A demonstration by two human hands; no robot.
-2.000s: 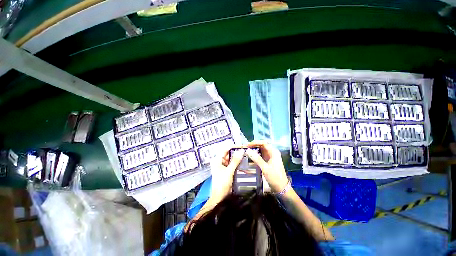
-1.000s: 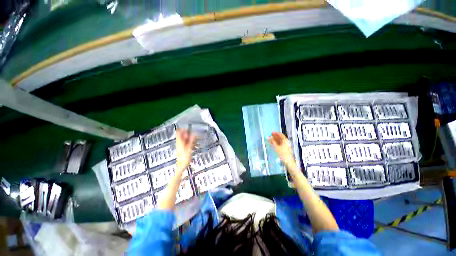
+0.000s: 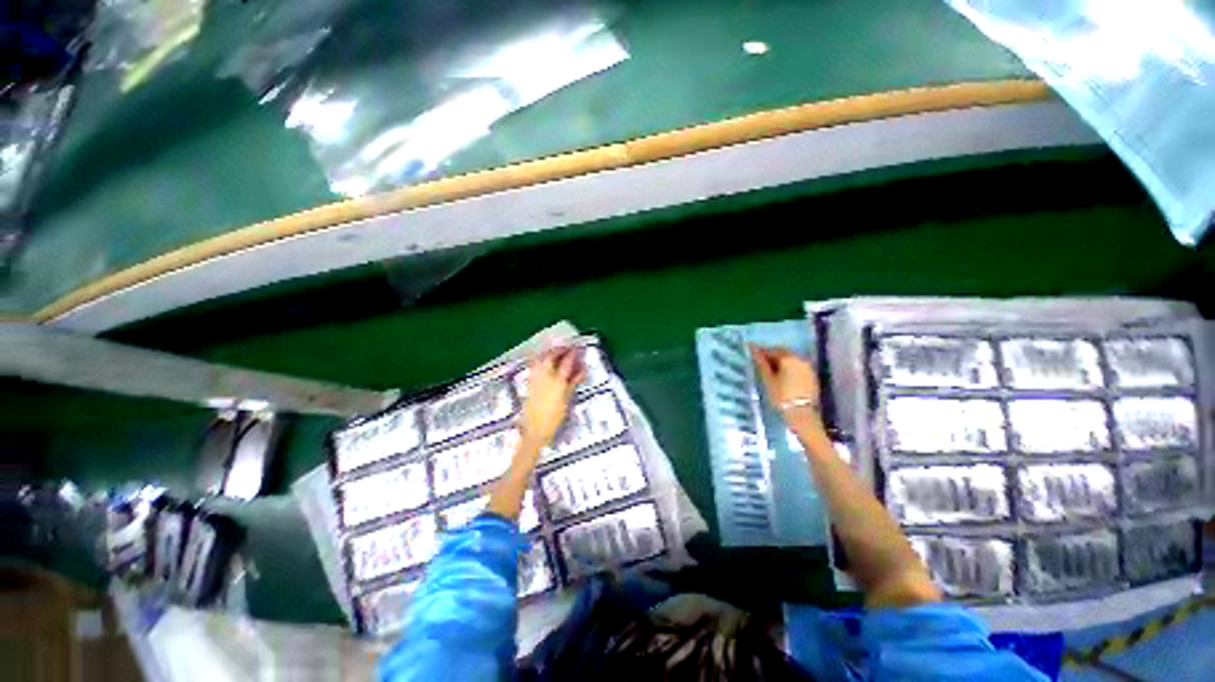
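My left hand (image 3: 548, 392) reaches over the upper right of the left blister tray (image 3: 444, 496). Its fingertips touch down at a top-row pocket; whether they grip a slotted panel is hidden. Slotted panels with pale bars (image 3: 594, 480) lie in the tray pockets. My right hand (image 3: 789, 378) is over the upper part of the light-blue adhesive sheet (image 3: 742, 460), fingertips close together at its rows of small marks. Any small piece between them is too small to tell.
A second filled tray (image 3: 947, 460) lies right of the blue sheet. Dark narrow covers (image 3: 241, 456) and dark parts with pale strips (image 3: 180, 544) lie at left. A raised shelf edge (image 3: 626, 156) crosses behind, with clear plastic (image 3: 440, 113) on the shelf.
Two seconds ago both hands held a slotted panel near my body. They have since parted, left to the left tray, right to the blue sheet. The view has tilted up, showing more shelf.
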